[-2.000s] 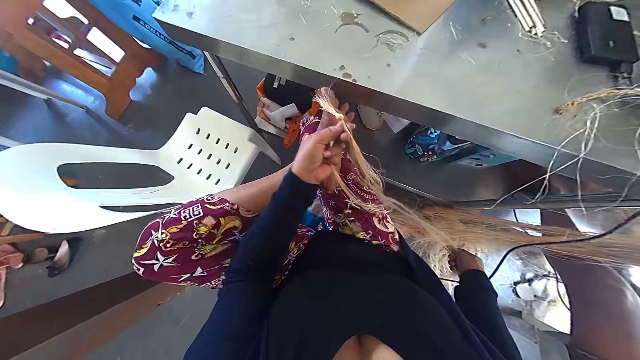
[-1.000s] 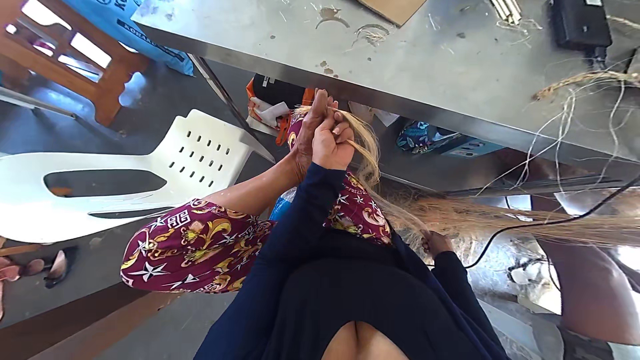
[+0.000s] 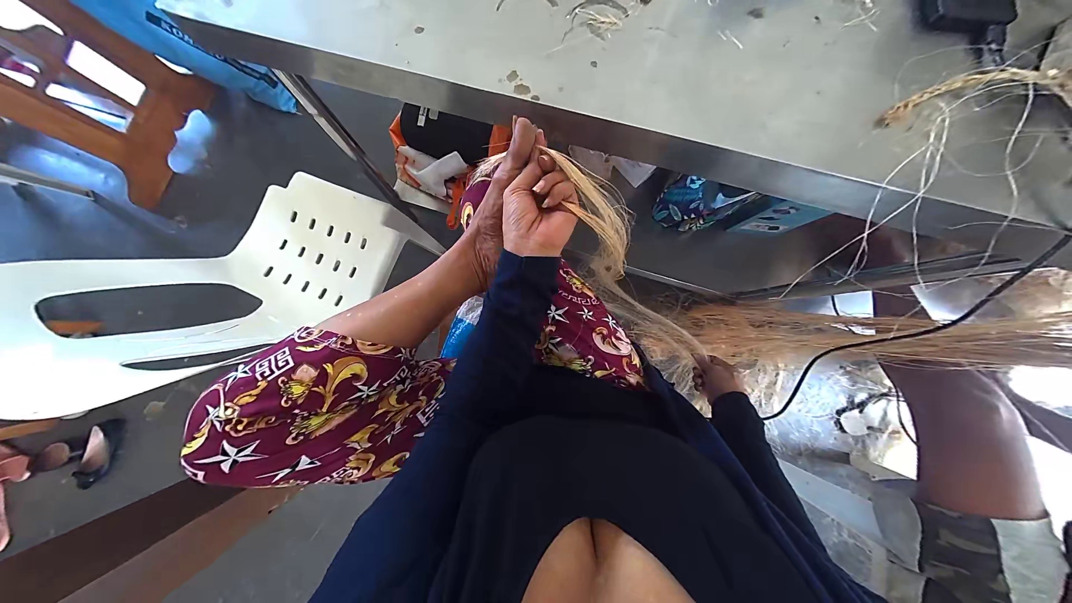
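My left hand is closed on a strand of pale plant fibre, pressed against my raised bare foot. Part of the strand passes by the toes; exactly how it runs between fingers and foot is hidden. From there it bows out to the right and trails down to my right hand, whose curled fingers grip its lower stretch beside my lap. A long bundle of brownish loose fibre spreads rightward just above and beyond my right hand.
A metal table with fibre scraps and a short twisted fibre cord spans the top. Bags lie on its lower shelf. To the left is a white plastic chair. A black cable crosses the fibre at right, near another person's leg.
My left hand has turned against the foot. The strand's loose tip, which stuck up above the toes two seconds ago, no longer does; the strand now bows out to the right.
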